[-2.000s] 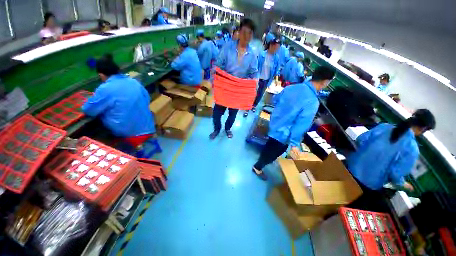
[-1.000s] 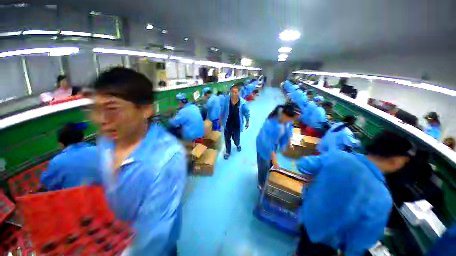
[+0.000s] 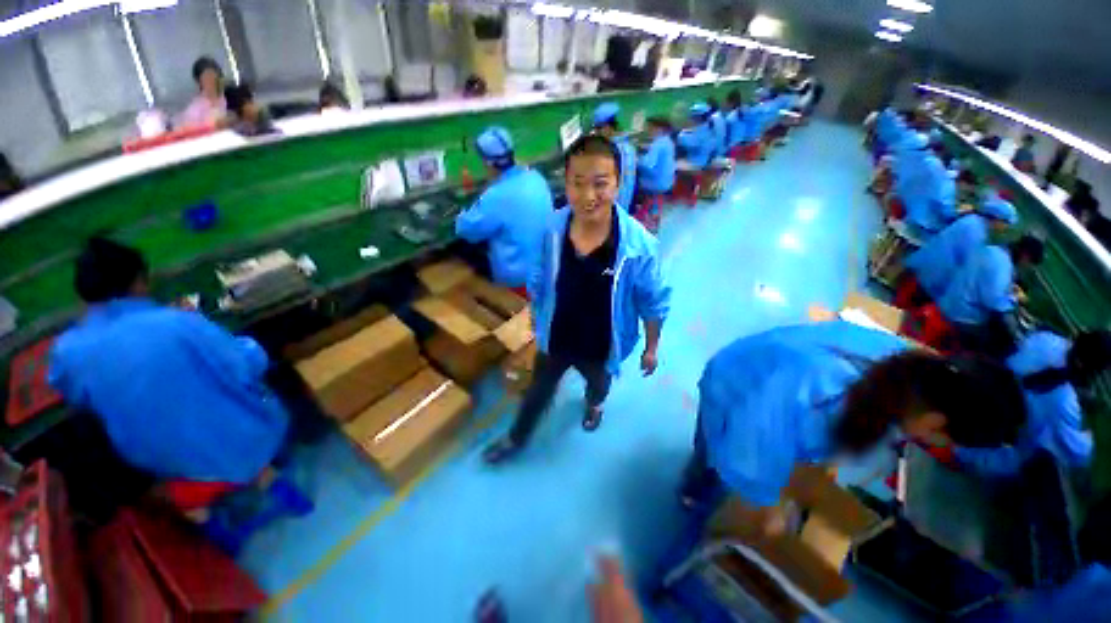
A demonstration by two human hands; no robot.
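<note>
A blurred hand, apparently my right hand, shows at the bottom edge, cut off; what its fingers do cannot be told. My left hand is not in view. A person in an open blue smock stands in the aisle facing me. Nearer on the right, a person in blue bends over an open brown carton. A pale curved trolley handle is beside them at the bottom.
Brown cartons sit on the blue floor at the left. Seated workers line the green-sided assembly line and the right line. Red trays are stacked at the lower left. A blue stool is under the left worker.
The person carrying red trays came close on the left and is out of view. The person in the open smock has come nearer. The view has turned down; a blurred hand now shows.
</note>
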